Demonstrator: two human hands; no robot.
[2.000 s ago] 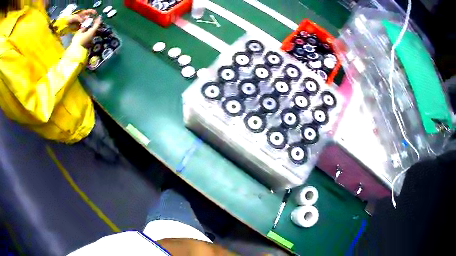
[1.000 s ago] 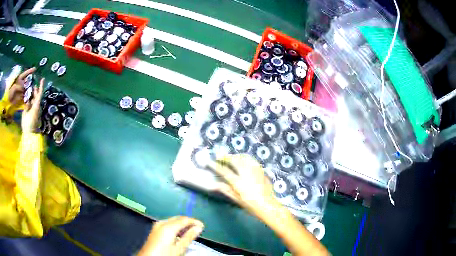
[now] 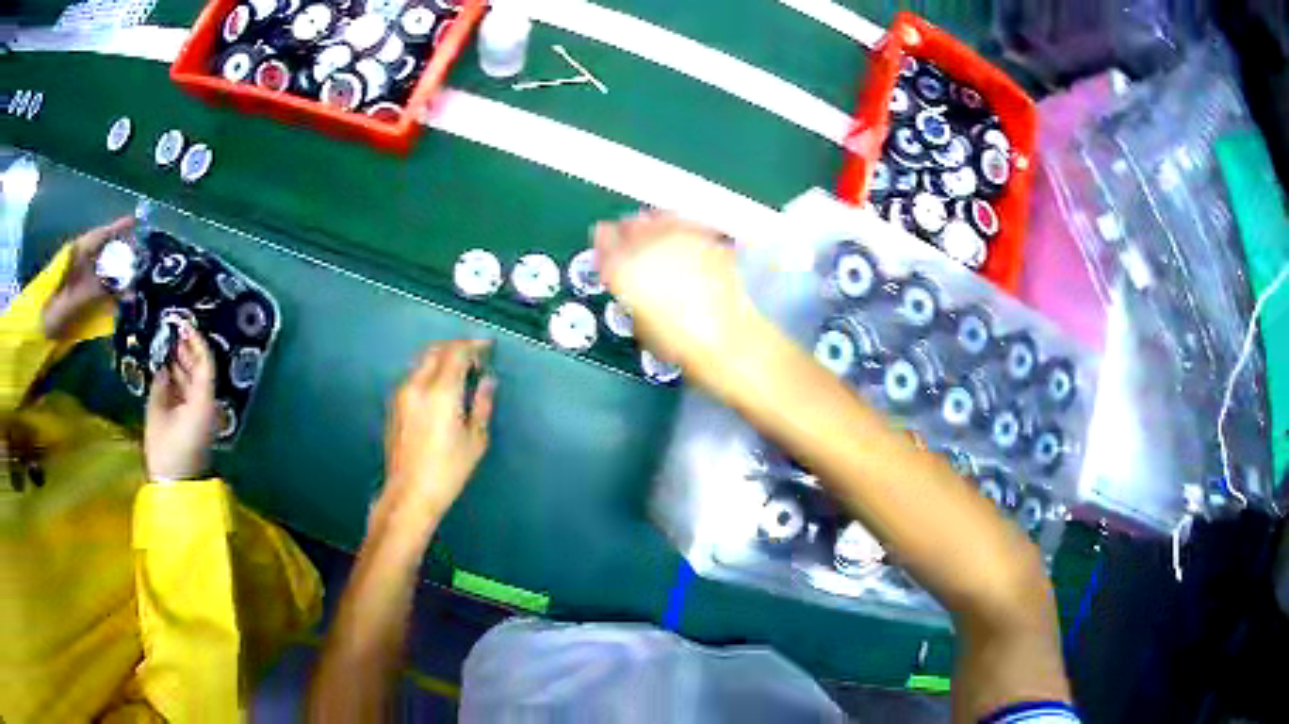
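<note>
Loose silver-white discs lie in a loose cluster on the green surface. My right hand is over the right side of this cluster, fingertips at a disc; the hand hides part of it, and I cannot tell whether it grips one. My left hand is above the green surface, left of the tray and below the discs, fingers curled but apart, with nothing seen in it. The clear plastic blister tray holds rows of black-rimmed discs. My right forearm crosses over it and hides part of the rows.
A red bin of mixed discs stands at upper left, another behind the tray. A white bottle and pale V-shaped tool lie between them. A yellow-clad person handles discs over a clear tub at left. Clear plastic covers are at right.
My right hand has moved from the tray's near left pockets to the loose discs. My left hand has risen from the lower edge over the green surface. The view has shifted.
</note>
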